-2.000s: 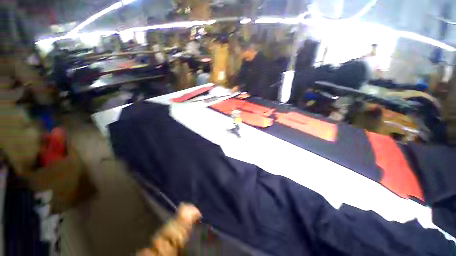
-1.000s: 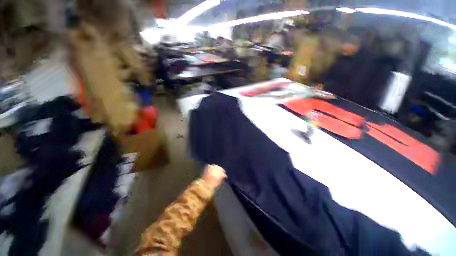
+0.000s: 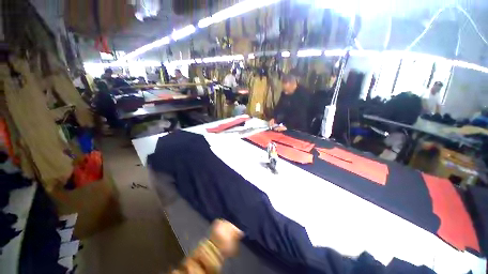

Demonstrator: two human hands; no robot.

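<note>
The dark cloth (image 3: 235,195) lies gathered in a long ridge along the near side of the white cutting table (image 3: 299,206). A greyish, blurred stretch hangs along its near edge. My left hand (image 3: 226,235), in a brown patterned sleeve, is at the cloth's near edge at bottom centre. It is blurred but looks closed on the cloth. My right hand is not in view.
An upright cutting machine (image 3: 272,158) stands mid-table. Red pattern pieces (image 3: 353,165) lie on the far dark cloth (image 3: 369,195). A person in black (image 3: 294,101) leans over the far side. A cardboard box (image 3: 88,206) stands on the floor at left.
The view swung left, then partly back right. The dark cloth is bunched into a narrower ridge, with more white table showing. My left hand stays at its near edge. The person across now shows clearly.
</note>
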